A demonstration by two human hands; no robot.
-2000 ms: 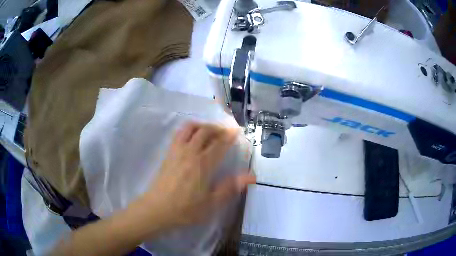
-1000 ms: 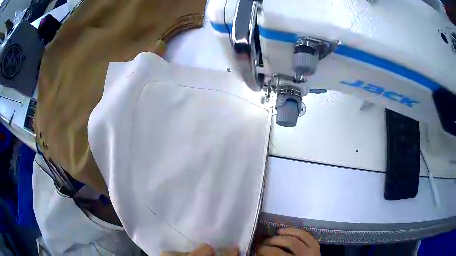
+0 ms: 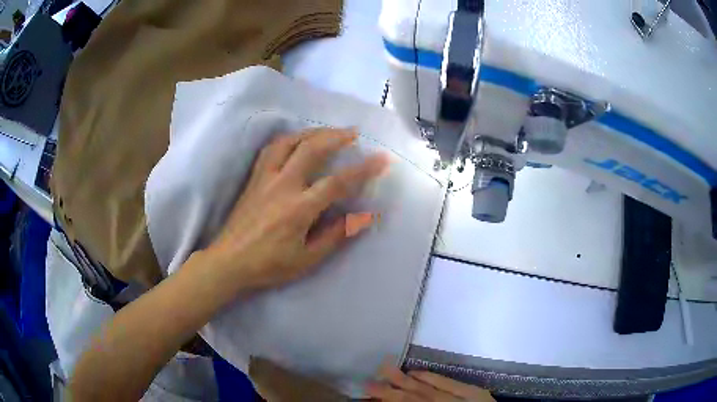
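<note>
The pale panel lies on the machine table, its upper right corner at the needle area of the white sewing machine. A curved stitched line shows near its top. A piece of brown fabric shows under its lower edge. My left hand lies on the panel, fingers spread and pointing toward the needle, slightly blurred. My right hand is at the bottom edge of the picture, partly cut off and blurred, at the panel's lower right corner; its grip cannot be made out.
A brown piece pile lies left of and behind the panel. A flat black rectangle and a slim pale stick lie at the right. A greyish strip runs along the front edge. A grey item is at the far left.
Since one second ago, my left hand has moved up from the panel's lower edge onto its middle. My right hand stays near the lower corner. Machine and table appear shifted in the view.
</note>
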